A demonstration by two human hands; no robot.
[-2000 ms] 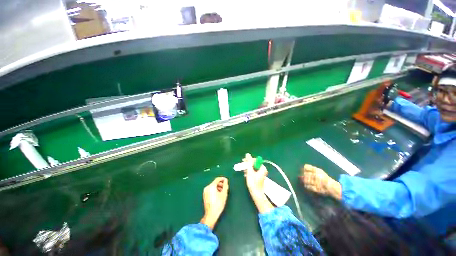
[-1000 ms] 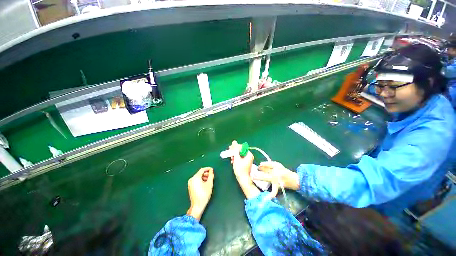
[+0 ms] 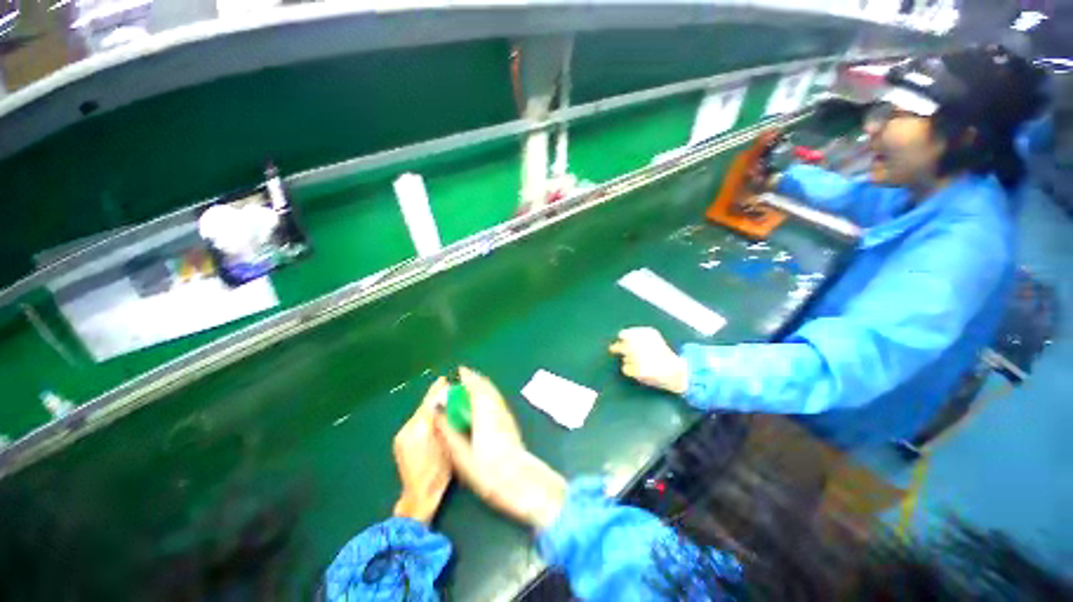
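My right hand (image 3: 492, 441) is closed around the dispensing syringe; its bright green cap (image 3: 459, 407) shows between my two hands, and the barrel is mostly hidden. My left hand (image 3: 421, 449) is curled and touches or almost touches my right hand. Whether it holds a small part is hidden by the fingers and blur. A white folded paper (image 3: 560, 399) lies on the dark green belt just right of my right hand.
A white strip (image 3: 672, 301) lies farther right. A neighbour in a blue smock (image 3: 906, 318) sits at the right, one hand near the paper. An orange-brown press (image 3: 746, 188) and small loose parts stand beyond. A metal rail (image 3: 388, 273) runs behind, with sheets and a black tray behind it.
My hands have come together, and the syringe has turned so its green cap lies between them. The neighbour's hand has withdrawn from the paper to the right. The view has swung right.
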